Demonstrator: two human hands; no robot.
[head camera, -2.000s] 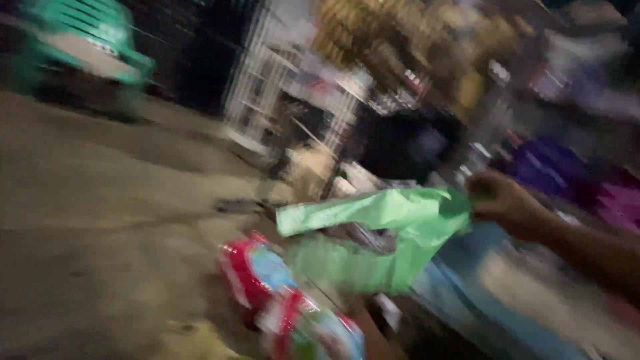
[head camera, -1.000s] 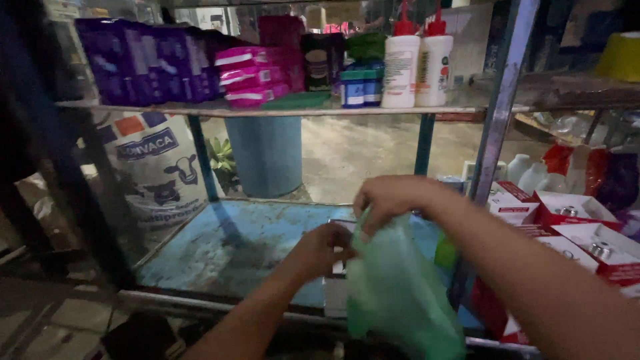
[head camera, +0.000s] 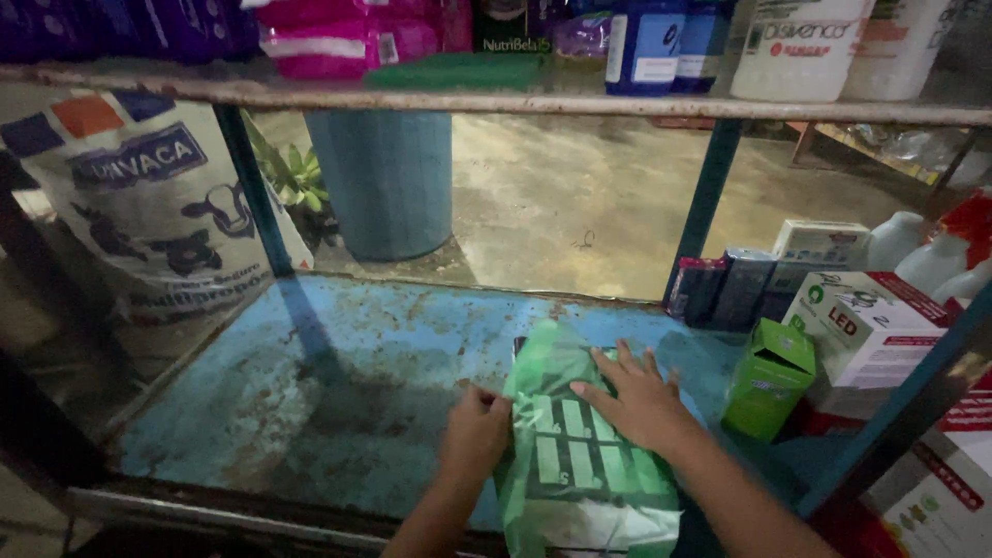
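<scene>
A thin green plastic bag lies on the blue, rust-stained metal shelf, over a flat item with a printed grid that shows through it. My left hand pinches the bag's left edge between thumb and fingers. Spread flat, my right hand rests on the bag's upper right part, fingers apart. The bag's lower end reaches the shelf's front edge. Whether the flat item is wholly inside the bag cannot be told.
Right of my hands stand a small green box, an LED bulb box and white bottles. An upper shelf holds packs and bottles. Blue-green posts frame the opening. Behind are a blue bin and a printed sack.
The view has swung from the floor and chair to the shelf. The green bag, hanging from my right hand one second ago, now lies on the lower shelf, with that hand flat on it.
</scene>
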